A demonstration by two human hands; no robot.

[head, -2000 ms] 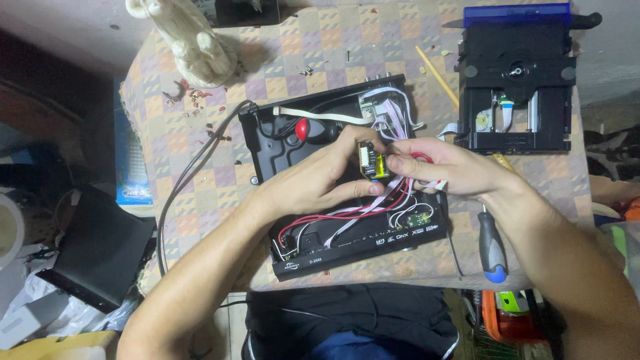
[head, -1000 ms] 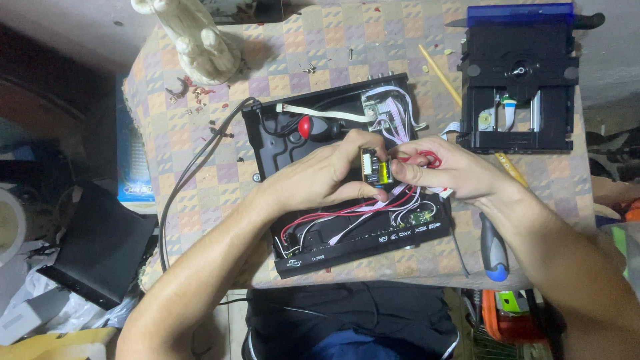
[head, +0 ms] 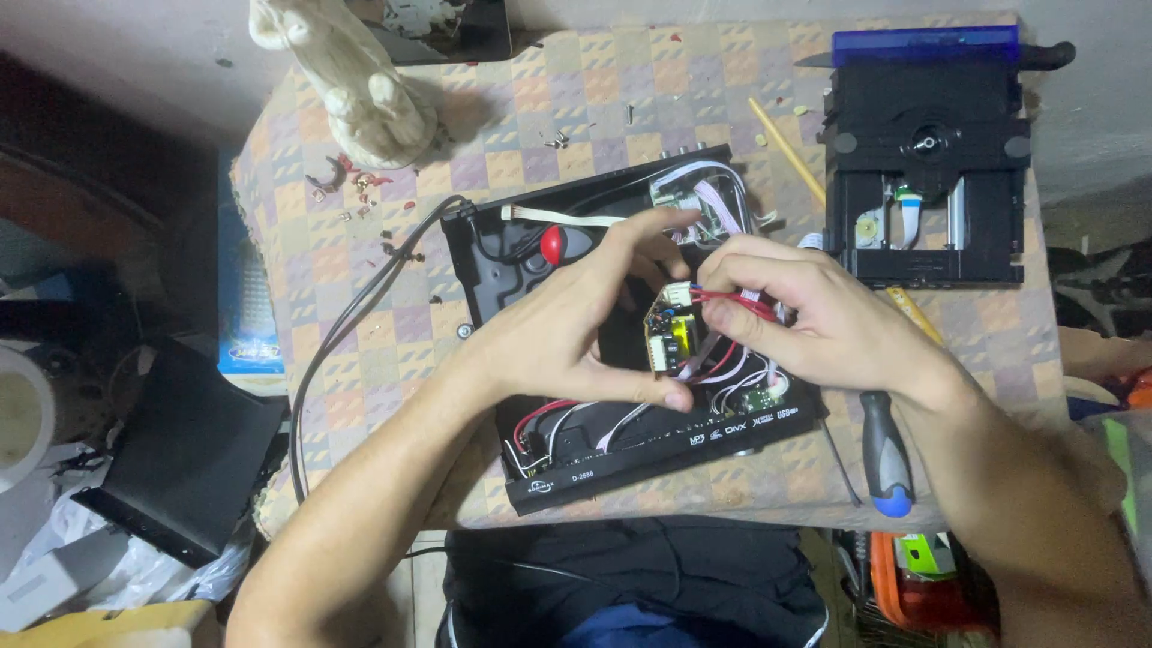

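Over the black chassis of a disc player (head: 621,459), my left hand (head: 576,324) curls around a small power supply board (head: 669,337) with a yellow transformer, its thumb at the lower edge. My right hand (head: 792,310) pinches red wires (head: 738,301) beside the white connector (head: 677,293) at the board's top. Whether the plug is fully seated cannot be told. White ribbon wires run to a circuit board (head: 688,211) in the chassis's back corner. A red-and-grey screwdriver handle (head: 562,245) lies in the chassis, behind my left hand.
A black disc drive (head: 927,162) lies at the right, over a knife. A blue-and-grey screwdriver (head: 886,459) rests by the front edge. A pale figurine (head: 360,90) stands at the back left, near loose screws (head: 556,140). A black power cable (head: 315,369) runs off the left side.
The board has turned in my left hand, and its white connector with the red wires now shows at the top. My left fingers have spread wider around it.
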